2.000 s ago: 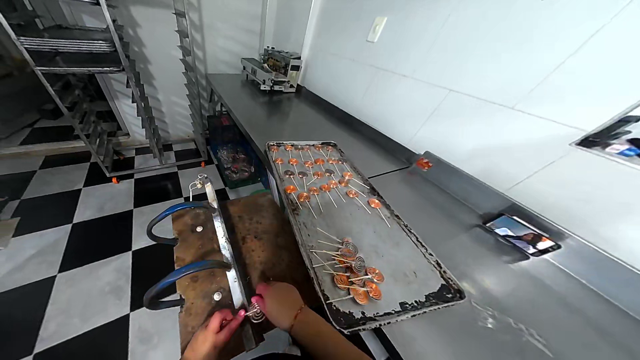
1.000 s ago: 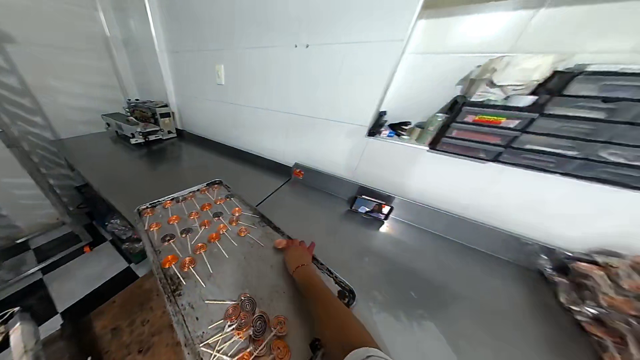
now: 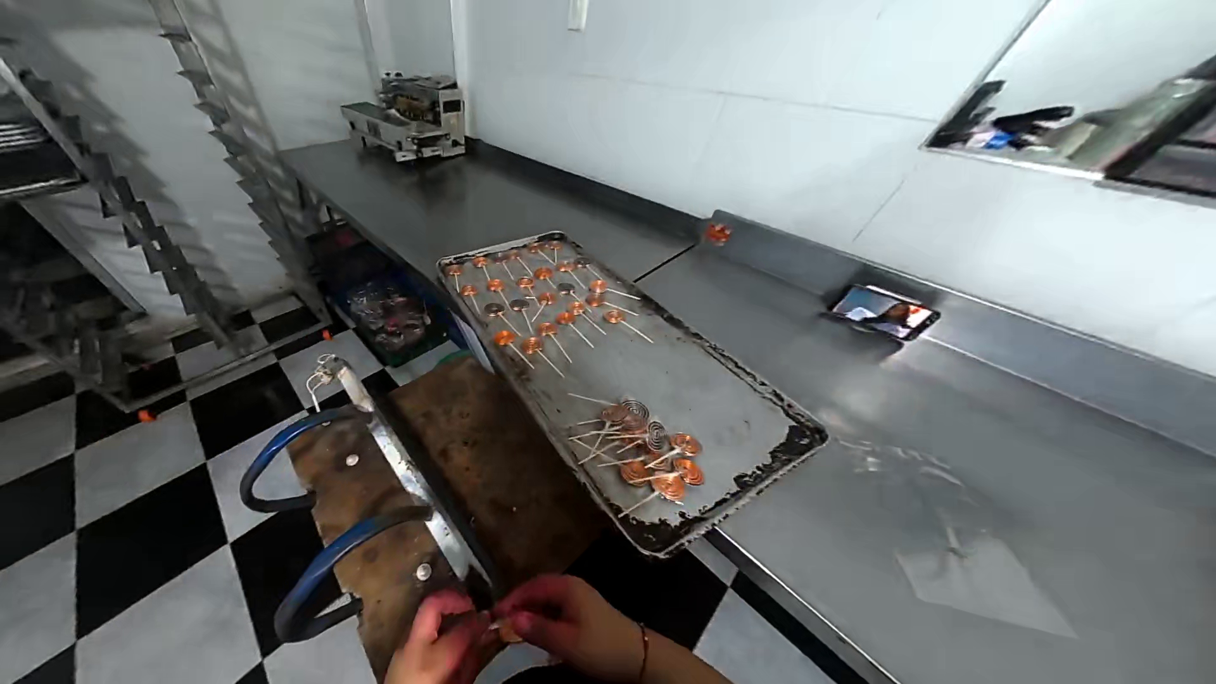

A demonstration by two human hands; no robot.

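Observation:
Both hands meet at the bottom of the head view. My right hand and my left hand close their fingers on one lollipop, an orange one partly covered by the fingers. Up and to the right, a worn metal baking tray lies on the steel counter, its near corner jutting over the edge. Spiral lollipops are spread out at its far end, and a loose pile of lollipops lies toward its near end. Left of the tray is a brown board with a metal bar.
Blue curved handles stick out left of the bar. A phone leans on the counter's backsplash, with a clear plastic sheet nearer. A sealing machine stands at the counter's far end. A metal rack is at left.
My right hand has left the tray's right edge, where it was one second ago, and is at the bottom beside my left hand. The view has swung back left and down.

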